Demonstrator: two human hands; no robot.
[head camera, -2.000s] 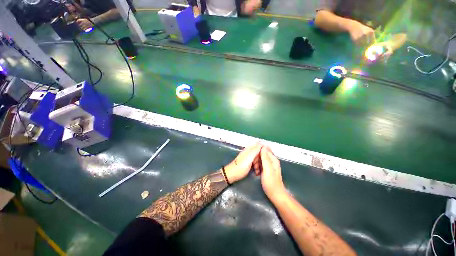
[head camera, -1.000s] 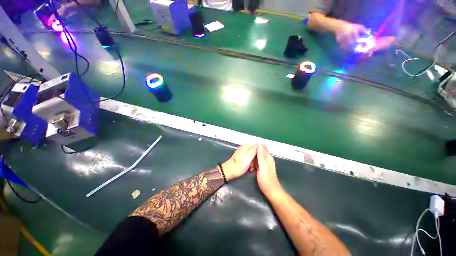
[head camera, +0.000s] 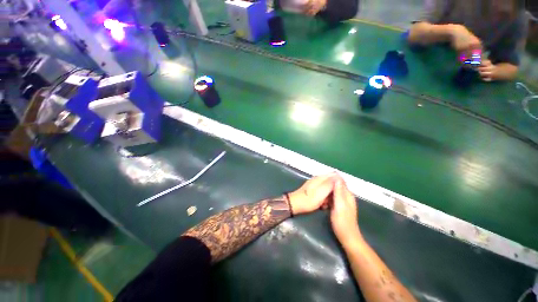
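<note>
My left hand (head camera: 313, 194) and my right hand (head camera: 344, 207) rest palm to palm beside the white rail, fingers together and pointing to the belt. No object shows between them; the inside of the palms is hidden. Beyond the rail, a black cylindrical speaker unit (head camera: 209, 95) with a lit ring lies on the green belt, ahead to the left. A second speaker unit (head camera: 372, 94) with a glowing white-blue ring is farther off, ahead to the right. Neither hand touches them.
A bent white strip (head camera: 189, 181) and a pale scrap (head camera: 192, 210) lie on the dark mat. Blue-sided test fixtures (head camera: 131, 112) stand at the left. The scuffed white rail (head camera: 272, 154) divides mat and belt. Across the belt, a person's hands (head camera: 467, 44) hold a lit unit. A carton (head camera: 22, 248) is lower left.
The view has shifted, so bench things sit farther right. The belt units have drifted slightly left relative to the mat. The person opposite now holds the lit unit lower. My hands stay pressed together.
</note>
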